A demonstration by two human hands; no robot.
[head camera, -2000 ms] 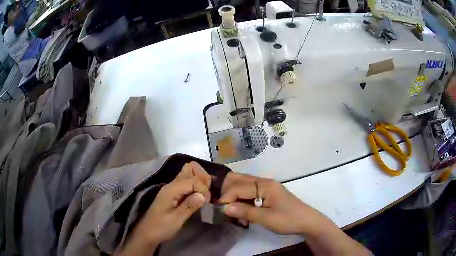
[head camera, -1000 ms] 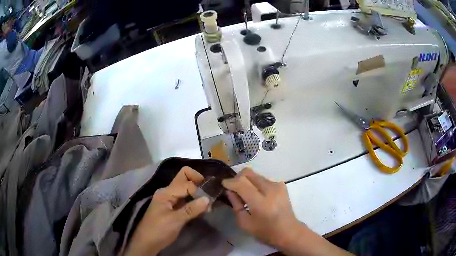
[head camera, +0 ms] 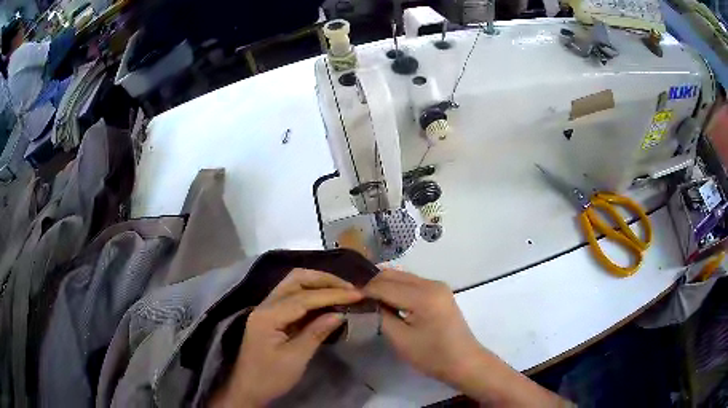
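A grey-brown garment (head camera: 183, 299) lies heaped at the left and runs under both hands. Its dark maroon-brown strip (head camera: 275, 267) curves along the upper edge. My left hand (head camera: 295, 335) pinches the strip from the left, fingers bent over it. My right hand (head camera: 423, 319), with a ring, holds the strip from the right, fingertips almost touching the left ones. A small grey piece (head camera: 361, 325) shows below the fingertips between the hands; how it is held is partly hidden. The hands are in front of the presser foot (head camera: 383, 229), with the strip not under it.
The white sewing machine (head camera: 511, 135) stands behind the hands. Orange-handled scissors (head camera: 615, 233) lie at the right of its bed. A box of small items (head camera: 702, 209) is at the far right. Cloth piles (head camera: 76, 107) and part of a person (head camera: 25, 64) are at the upper left.
My left fingers have moved from the small grey piece up onto the dark strip, and the hands have come closer together. The grey piece now shows below the fingers.
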